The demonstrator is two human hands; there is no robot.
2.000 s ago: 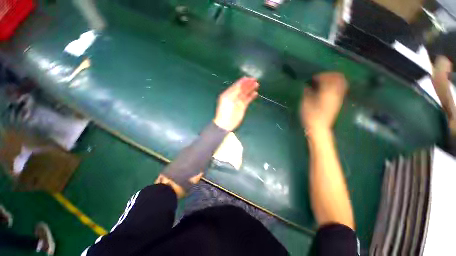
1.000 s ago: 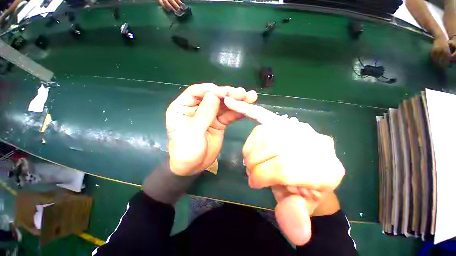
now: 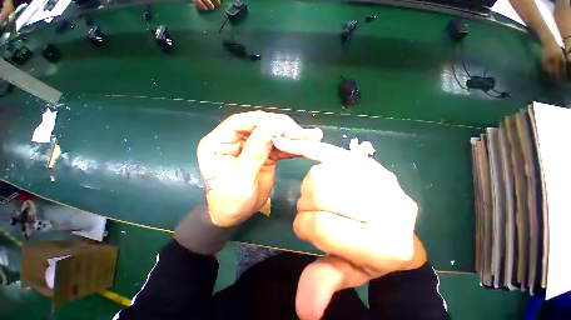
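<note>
My left hand (image 3: 238, 165) is raised over the green belt, its thumb and fingertips pinched together. Whatever small piece may be between them is too hidden to tell. My right hand (image 3: 357, 209) is beside it, palm side down, index finger pointing left and touching the left fingertips, thumb sticking out toward me. A crumpled white scrap (image 3: 362, 147) shows just behind the right hand. A grey sleeve (image 3: 203, 230) covers my left forearm. A cream paper piece (image 3: 267, 207) shows partly beside my left wrist.
Black corded units (image 3: 350, 92) lie spread along the far belt (image 3: 188, 125). A stack of layered sheets (image 3: 510, 206) stands at right. White paper (image 3: 44, 125) lies at left. An open cardboard box (image 3: 81, 269) is on the floor. Another person's hands (image 3: 554, 61) are at far right.
Since one second ago, my hands stay fingertip to fingertip, shifted slightly left; my right thumb has swung left. The white scrap shows more clearly. Two seconds ago the hands were apart over the belt.
</note>
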